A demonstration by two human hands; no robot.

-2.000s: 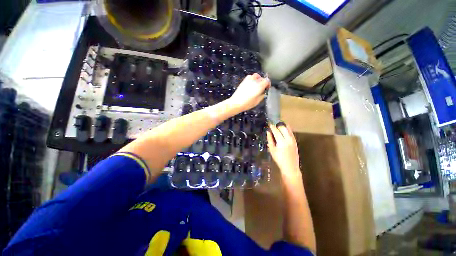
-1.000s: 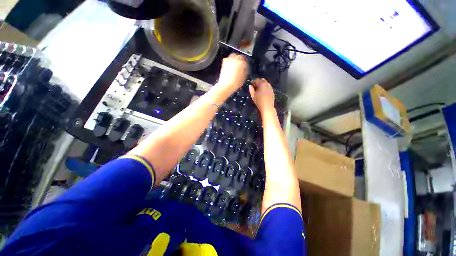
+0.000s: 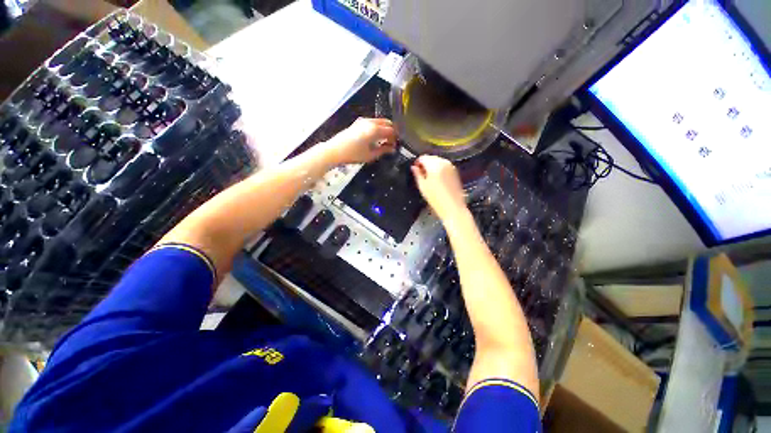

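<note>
My left hand [image 3: 372,140] is at the far left corner of the dark fixture [image 3: 379,200], fingers bent, just below the round lens ring. My right hand [image 3: 436,178] is at the fixture's far right side, fingertips pinched together. What either hand holds is too small and blurred to tell. The fixture sits on the perforated silver plate [image 3: 365,247]. Several black parts [image 3: 322,223] lie on the plate's near left edge. A clear blister tray [image 3: 507,254] with black parts lies right of the plate, partly under my right forearm.
Stacked blister trays [image 3: 110,161] stand at left. The lens ring [image 3: 446,118] hangs over the plate's far side. Cables [image 3: 583,162] and a monitor [image 3: 695,118] are at upper right. A cardboard carton [image 3: 604,380] is at lower right. White sheets [image 3: 279,76] lie beyond the stack.
Both hands have moved from the far end of the right-hand blister tray to the fixture. The view has turned left, showing more of the stacked trays.
</note>
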